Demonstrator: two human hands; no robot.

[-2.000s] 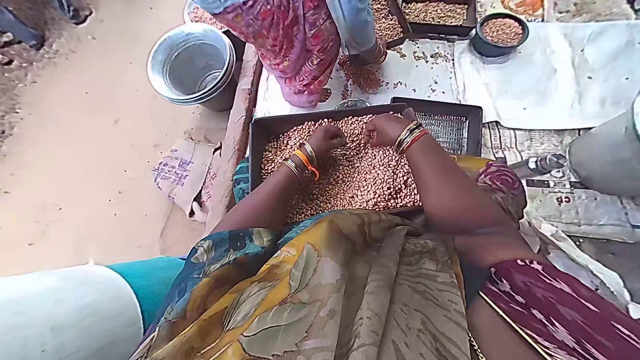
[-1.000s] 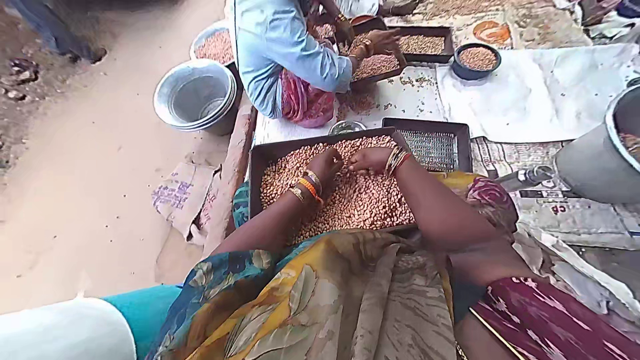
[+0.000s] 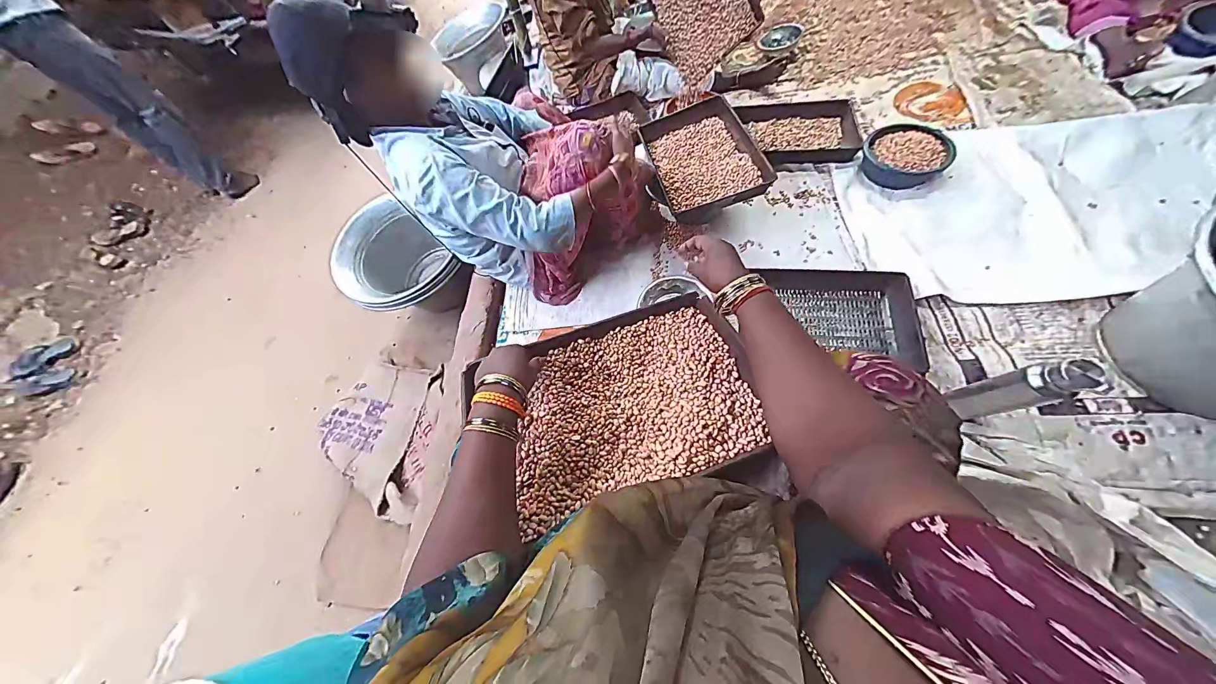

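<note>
A dark rectangular tray (image 3: 622, 328) full of reddish-brown shelled peanuts (image 3: 636, 408) rests at my lap. My left hand (image 3: 508, 366) grips its left rim near the far corner. Beyond the tray's far right corner, my right hand (image 3: 711, 261) is raised with its fingers bent together, above a small metal bowl (image 3: 670, 290). Whether the fingers pinch something is too small to tell. A dark-framed mesh sieve (image 3: 841, 318) lies to the right of the tray, partly behind my right forearm.
Ahead on the left, a person (image 3: 475, 185) in a light blue shirt holds another peanut tray (image 3: 703, 161). Stacked metal basins (image 3: 389, 256) stand at left, a dark bowl of peanuts (image 3: 909, 152) on a white sheet (image 3: 1026, 209), and a large metal pot (image 3: 1164, 323) at right.
My left hand has gone from the peanuts to the tray's left rim. My right hand has moved from the peanuts out past the far right corner. The view has tilted up.
</note>
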